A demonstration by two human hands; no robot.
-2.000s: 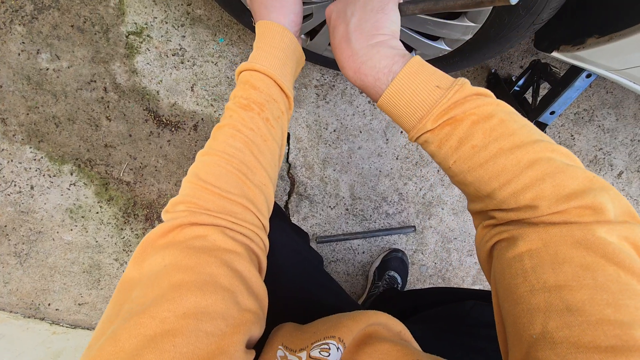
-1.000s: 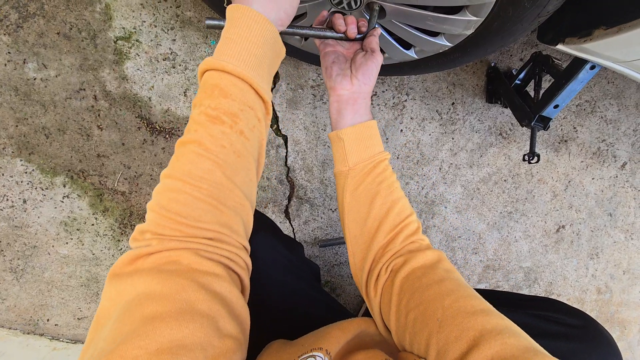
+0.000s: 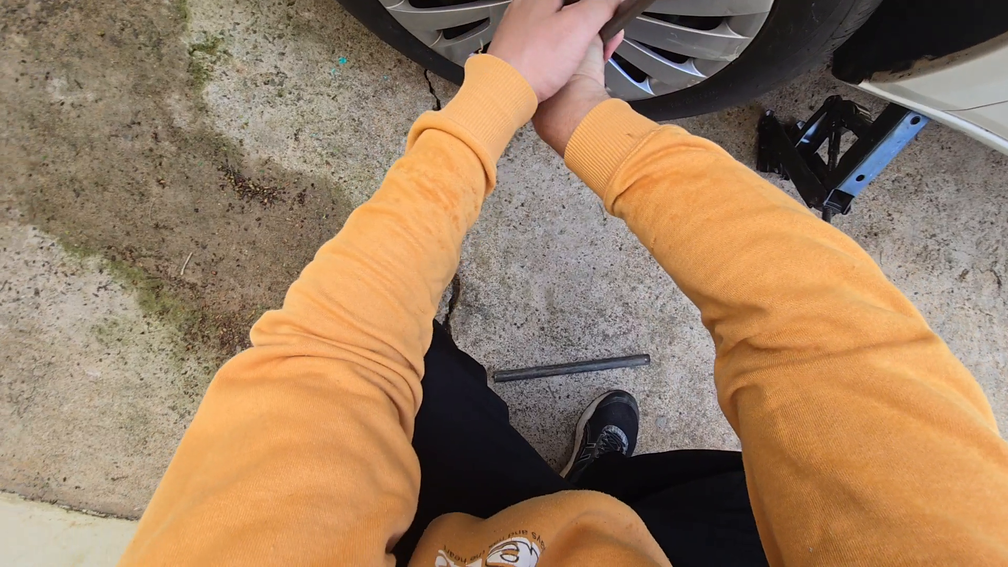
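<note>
Both bare hands are together at the top edge, in front of a car wheel's silver alloy rim [image 3: 685,35]. My left hand [image 3: 551,39] lies over my right hand [image 3: 573,102] and hides much of it. Between them the dark metal handle of a lug wrench [image 3: 626,17] slants up to the right, with fingers closed about it. The wrench's far end is out of view, and the hands cover its lower part. On the concrete below lies a separate dark metal rod [image 3: 571,368], above my dark shoe [image 3: 610,429]; neither hand touches it.
Right of the black tire [image 3: 732,90], a scissor jack [image 3: 843,150] stands under the pale car body's edge [image 3: 945,98]. Cracked concrete ground [image 3: 567,268] with mossy, damp patches spreads below and left. A pale edge [image 3: 55,535] runs along the lower left.
A second ago the hands were apart, the wrench handle pointing left; now they overlap and the handle points up to the right. The rod on the ground, mostly hidden then, is fully visible.
</note>
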